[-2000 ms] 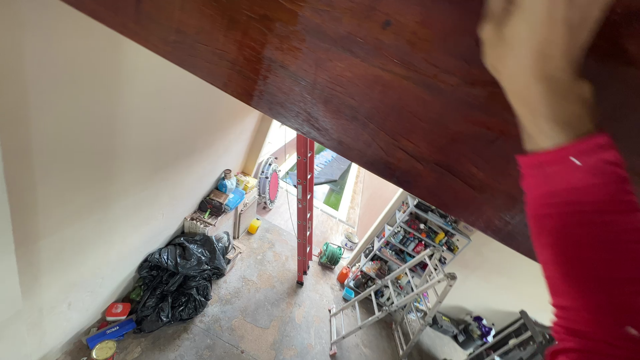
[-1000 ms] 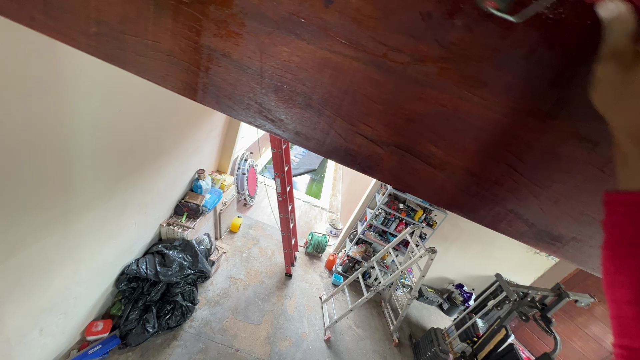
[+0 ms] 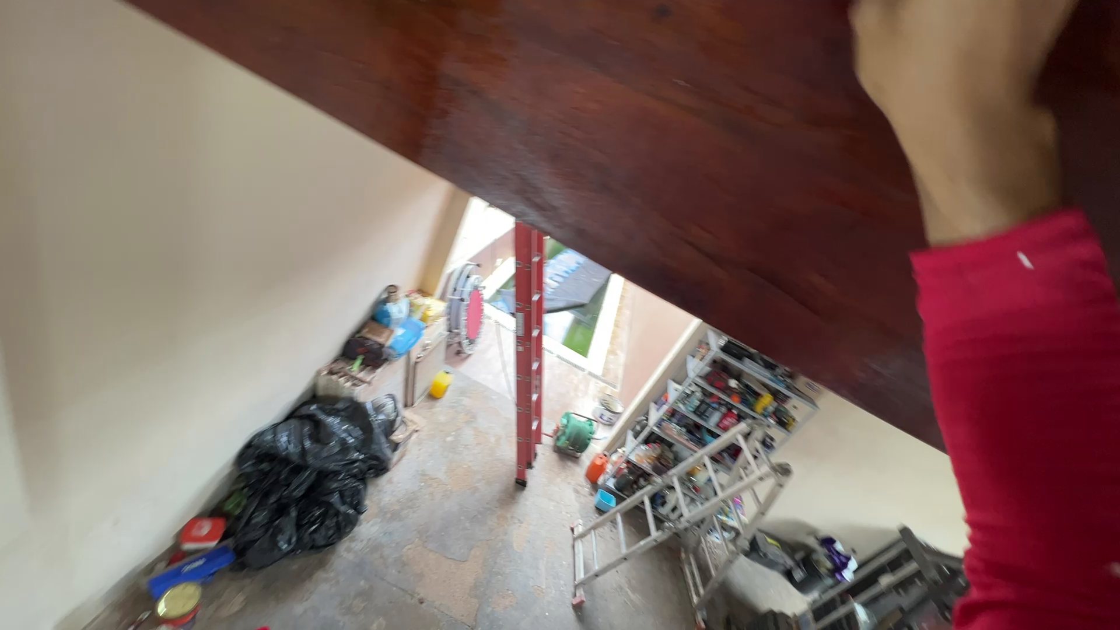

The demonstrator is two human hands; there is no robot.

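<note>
In the head view a wide, dark red-brown wooden board, glossy in parts, slants across the top. My right hand, in a red sleeve, is over the board at the upper right; its fingers are cut off by the top edge, so what they hold cannot be seen. The hand is blurred. My left hand is out of view. Below the board's lower edge, a red ladder stands upright on the floor far beneath, its top hidden behind the board.
Far below on the concrete floor lie a black plastic heap, a green hose reel and a yellow container. An aluminium folding ladder stands before crowded metal shelves. A pale wall rises at left.
My right hand was mostly off the right edge a second ago, near a partly seen object at the top; now it is back over the board, and that object is out of sight. The view has shifted.
</note>
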